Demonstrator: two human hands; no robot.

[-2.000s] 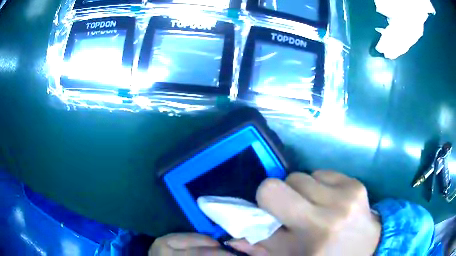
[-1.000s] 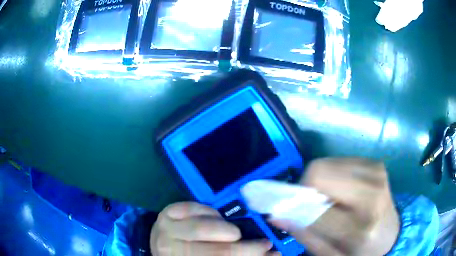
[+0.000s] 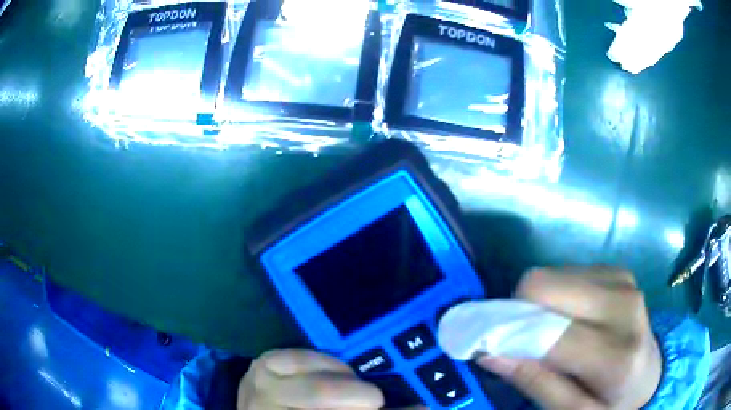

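Observation:
The handheld tester (image 3: pixel 369 264) has a black body, a bright blue face and a dark screen, and is tilted with its top toward the upper left. My left hand (image 3: pixel 308 383) holds its lower left side; the hand is partly cut off by the bottom edge. My right hand (image 3: pixel 585 344) pinches a folded white wipe (image 3: pixel 501 328), whose tip lies over the buttons right of the M button. The ENTER and arrow buttons show beside and below it. The tester's lower end is cut off.
A shiny clear tray (image 3: pixel 296 132) with several black-framed TOPDON lenses lies beyond the tester on the green mat (image 3: pixel 160 208). A crumpled white wipe (image 3: pixel 651 32) lies at the upper right. An air blow gun (image 3: pixel 709 252) with a brass tip lies at the right edge.
My right hand and the wipe have moved off the screen, down and right onto the buttons. The screen and more of the button area now show. My left hand still holds the tester.

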